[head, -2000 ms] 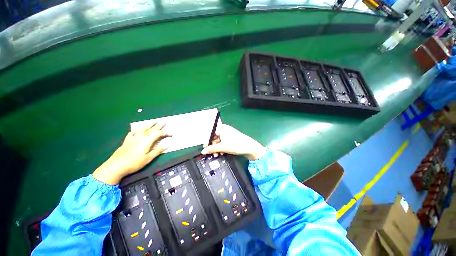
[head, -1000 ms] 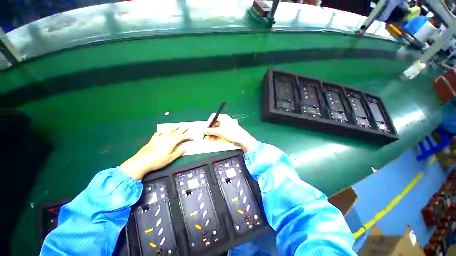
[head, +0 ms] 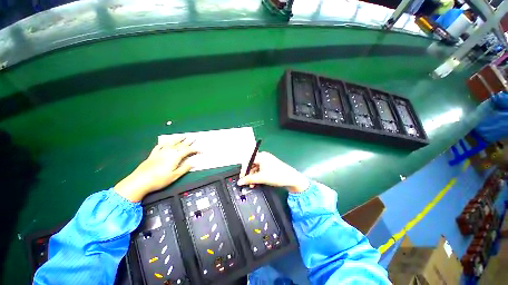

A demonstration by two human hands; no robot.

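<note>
My left hand (head: 162,167) lies flat with spread fingers on the left part of a white sheet (head: 225,147) and presses it to the green bench. My right hand (head: 270,171) holds a slim black pen-like tool (head: 253,156), its upper end pointing up. The hand is over the top end of the rightmost dark housing (head: 253,214) in the near foam tray (head: 181,222); the tool's tip is hidden by the fingers. More dark housings (head: 207,228) with white and yellow-orange marks lie in the pockets beside it. My left sleeve covers part of the tray.
A second black foam tray (head: 353,111) with dark housings stands at the upper right of the green bench (head: 139,94). A small white speck (head: 169,123) lies beyond the sheet. Cardboard boxes (head: 418,259) stand on the blue floor at the right. A blue-clothed person (head: 493,119) shows at the right edge.
My right hand with the tool has moved from the white sheet toward me, onto the top end of the rightmost housing. My left hand stays on the sheet. The whole view has shifted slightly.
</note>
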